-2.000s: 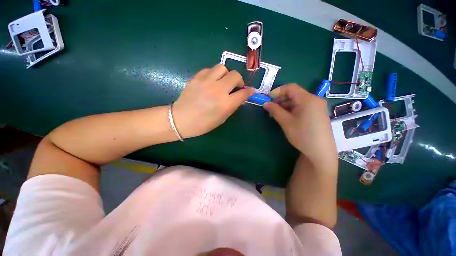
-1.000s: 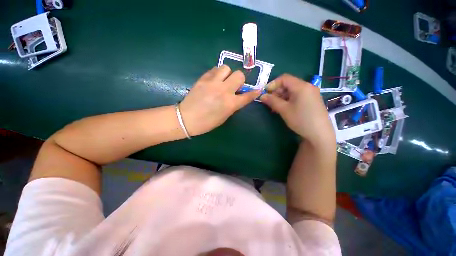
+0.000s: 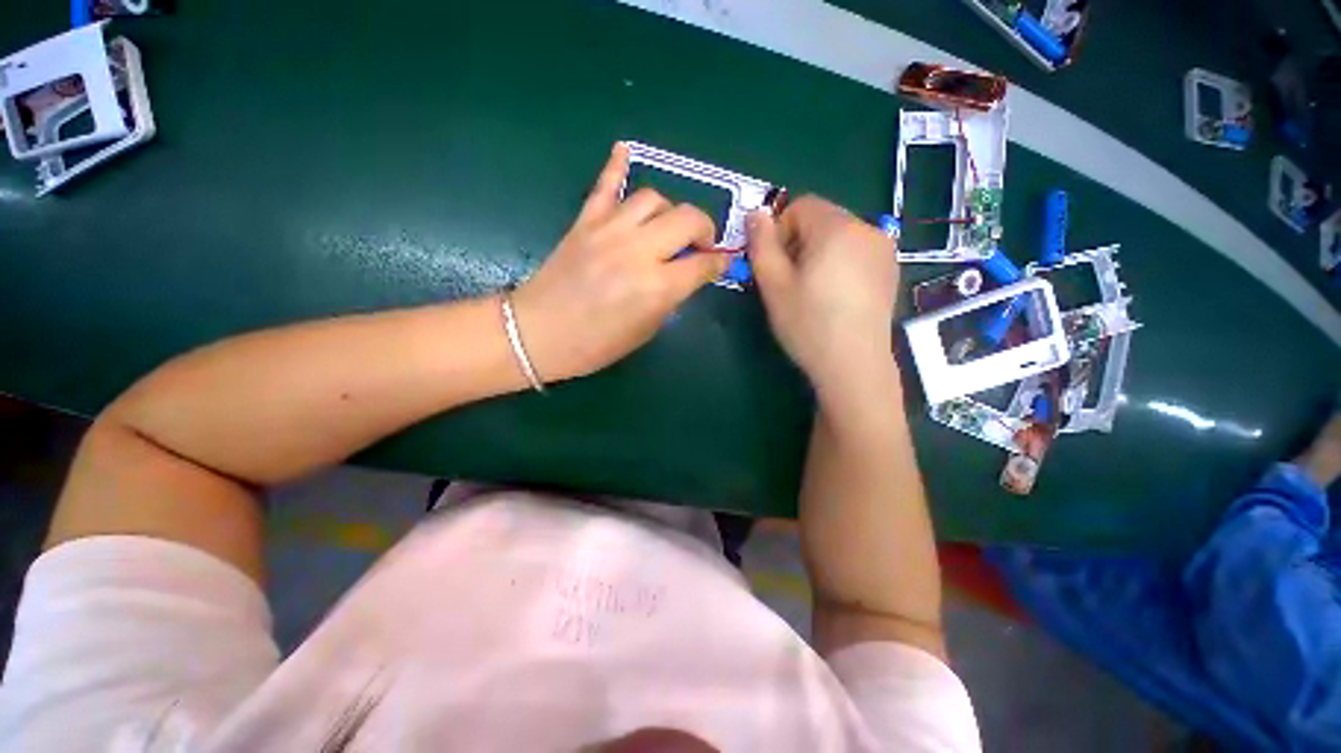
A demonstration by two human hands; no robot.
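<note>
A white housing frame (image 3: 682,165) lies on the green bench, between my hands. A blue battery (image 3: 735,271) lies along its near side, partly hidden by my fingers. Red lead wires (image 3: 716,249) run between my fingertips. My left hand (image 3: 615,287) holds the frame's left side, with one finger on its top left corner and others near the battery. My right hand (image 3: 824,272) is closed at the frame's right end on a dark copper-brown module (image 3: 777,200), mostly hidden by the fingers.
A part-built unit (image 3: 996,143) lies right of my right hand, with a pile of units under a white outer cover (image 3: 924,363) nearer me. Another unit (image 3: 130,103) is at the far left. A pale curved strip (image 3: 1118,188) crosses behind. A person's blue sleeve (image 3: 1250,537) is at right.
The copper-brown module, which stood out beyond the frame's far side, is now at the right end in my right hand. My left finger has reached the top left corner. The units at right have shifted left in view.
</note>
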